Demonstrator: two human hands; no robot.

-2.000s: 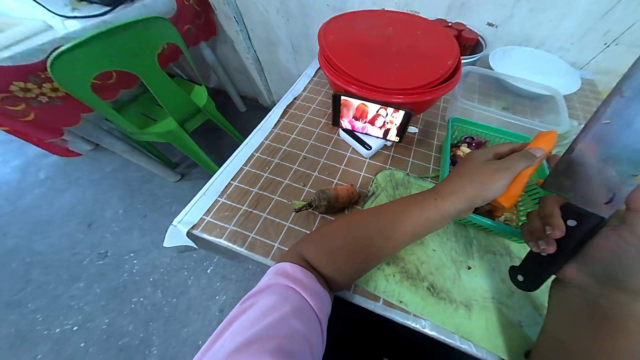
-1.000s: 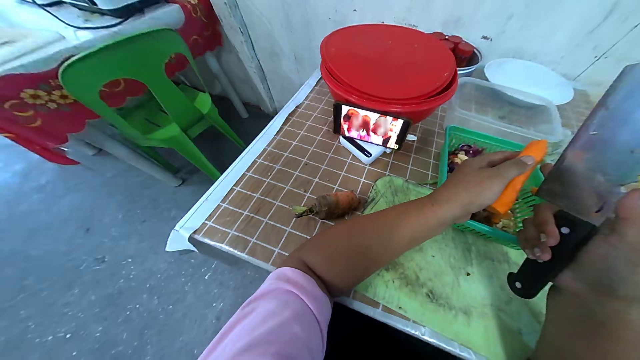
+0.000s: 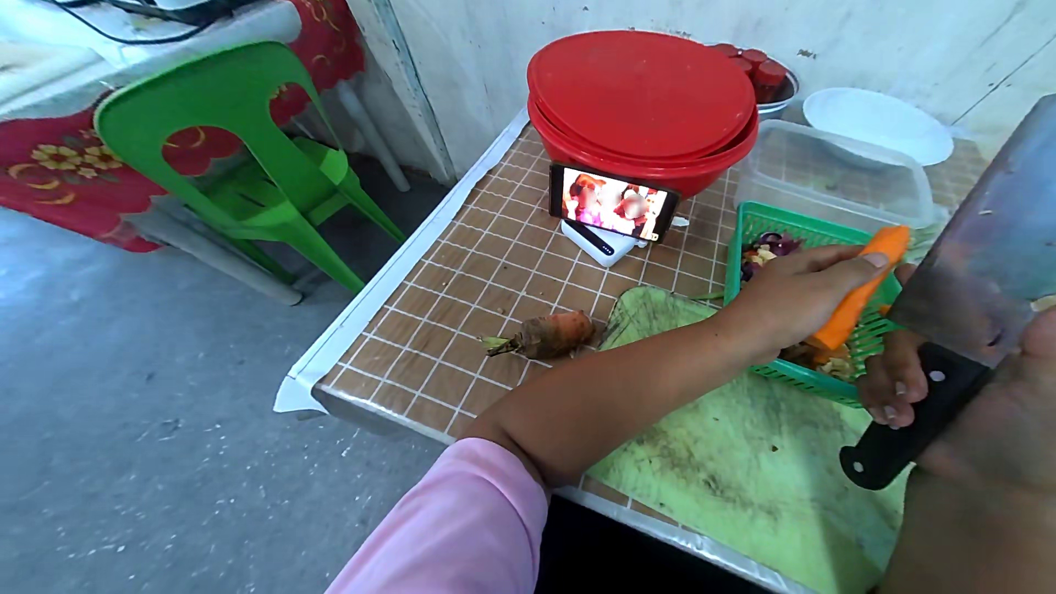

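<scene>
My left hand (image 3: 813, 289) grips a peeled orange carrot (image 3: 866, 285), tilted over a green plastic basket (image 3: 747, 227) that holds peelings and purple pieces. At the right, my right hand (image 3: 895, 379) has its fingers around the black handle of a cleaver (image 3: 973, 247), whose broad blade points up beside the carrot. The blade and handle hide part of this hand. Below the basket, a worn green cutting board (image 3: 742, 462) lies partly under my left forearm. An unpeeled carrot (image 3: 557, 334) with a short green stem rests on the tiled-pattern tabletop, left of the board.
A phone (image 3: 615, 202) leans near a red lidded bowl (image 3: 643, 99), above a small white device (image 3: 598, 243). Behind the basket are a clear plastic container (image 3: 833, 177) and a white bowl (image 3: 879, 124). Red-lidded jars (image 3: 767, 78) stand behind; a green chair (image 3: 214, 107) is left of the table.
</scene>
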